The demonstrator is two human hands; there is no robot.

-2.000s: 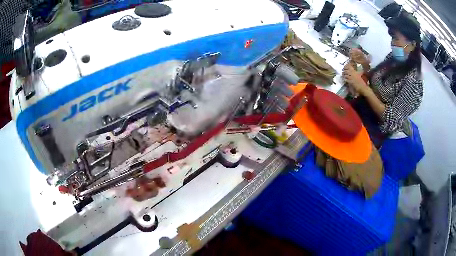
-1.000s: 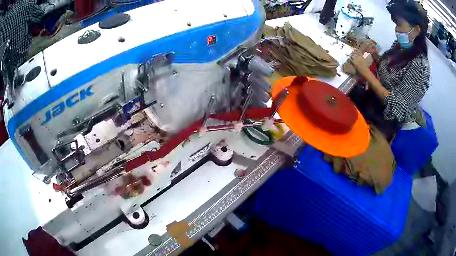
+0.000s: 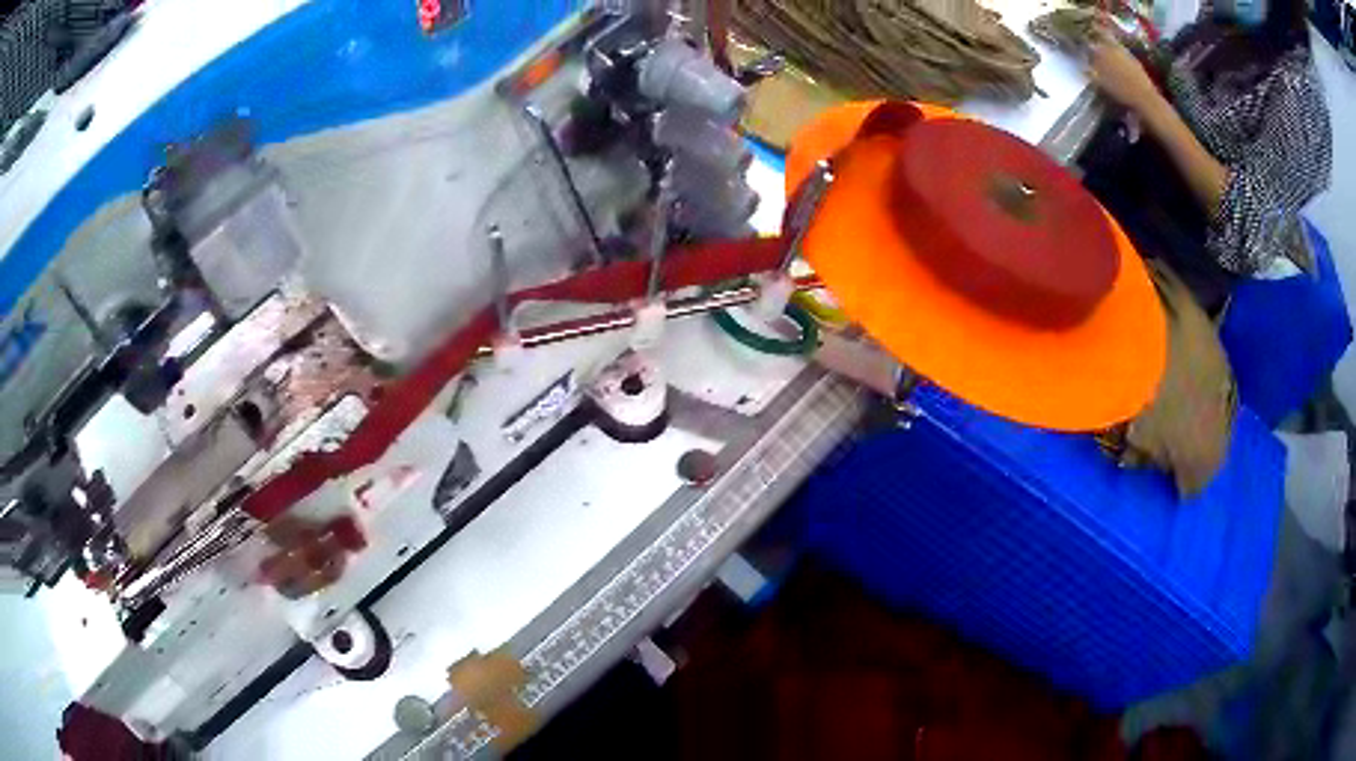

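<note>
Neither of my hands is in view. The white and blue coverstitch machine (image 3: 268,164) fills the left. A dark red binding tape (image 3: 580,286) runs from the tape roll (image 3: 1011,223) along thin metal guide pins to the metal tape folder (image 3: 201,553) at the lower left. The roll lies on a tilted bright orange plate (image 3: 974,364). A piece of dark red garment (image 3: 101,736) shows at the bottom left corner. The needle area at the left is blurred.
A blue crate (image 3: 1041,550) stands below the table at right, with brown cloth (image 3: 1190,387) on it. A measuring strip (image 3: 654,558) runs along the table's front edge. Green scissor loops (image 3: 766,330) lie by the plate. Another person's arm (image 3: 1167,127) and brown garments (image 3: 877,42) are behind.
The view has moved closer and turned right and down, so the machine's top and lettering are mostly cut off. The tape, roll and plate look larger. No hand has appeared.
</note>
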